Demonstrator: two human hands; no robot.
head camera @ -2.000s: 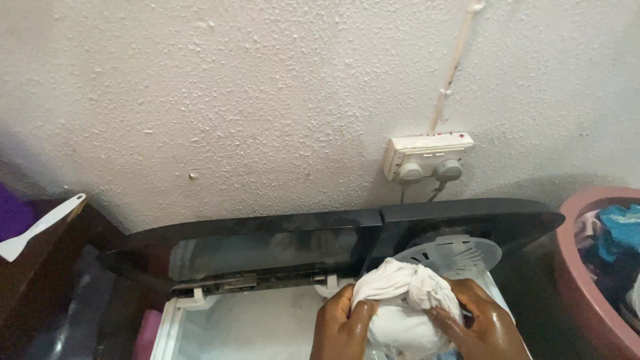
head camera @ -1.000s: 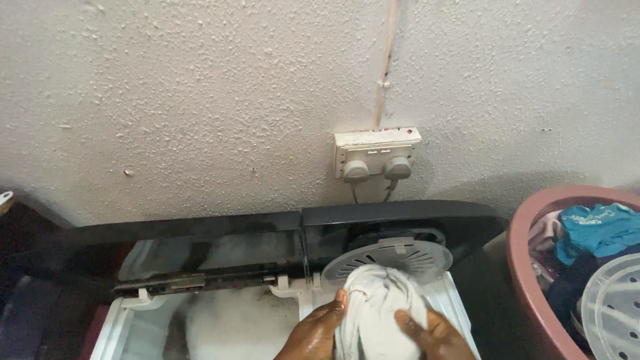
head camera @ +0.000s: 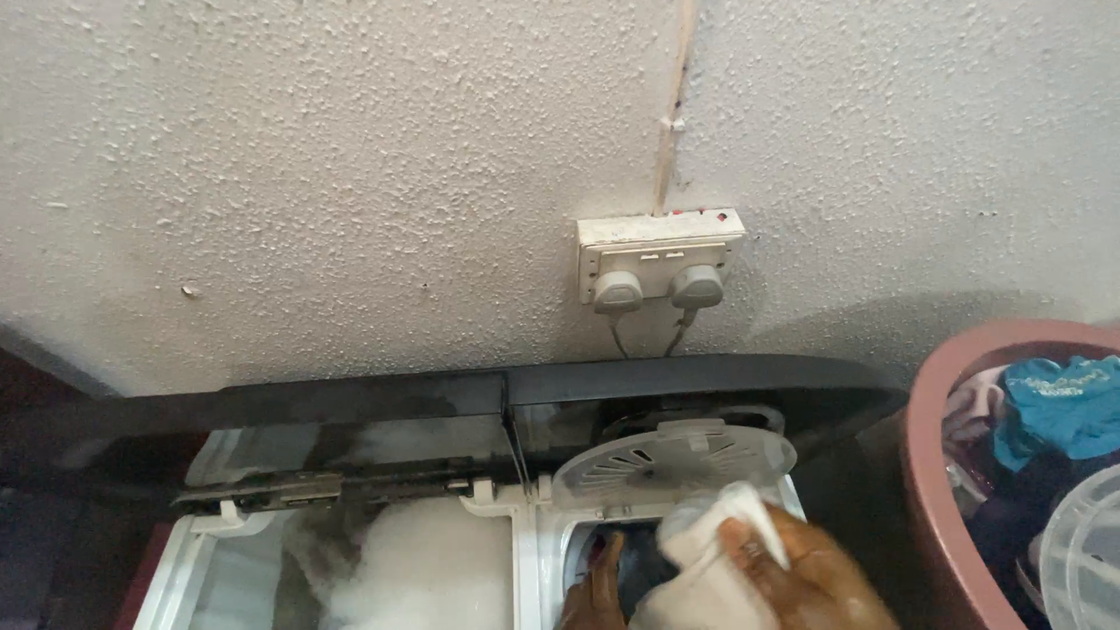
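Note:
My right hand point(head camera: 801, 569) grips a bunched white cloth point(head camera: 713, 560) over the spin tub of a twin-tub washing machine point(head camera: 525, 560). At the left side of that tub's opening is my left hand point(head camera: 597, 586), fingers extended and not around the cloth; its lower part is cut off by the frame. Dark fabric point(head camera: 643, 556) shows inside the tub between the hands. A clear slotted inner lid point(head camera: 674, 464) stands raised behind the opening. White suds point(head camera: 429, 564) and greyish fabric point(head camera: 324, 542) lie in the wash tub on the left.
The machine's black lids point(head camera: 367, 402) stand raised along the textured wall. A double socket point(head camera: 661, 254) with two plugs is on the wall above. At right, a pink basin point(head camera: 932, 490) holds a blue garment point(head camera: 1063, 402), dark clothes and a clear plastic lid point(head camera: 1085, 551).
Both hands held the bunched cloth before; my left hand has let go and moved to the left side of the spin tub. The cloth hangs looser from my right hand.

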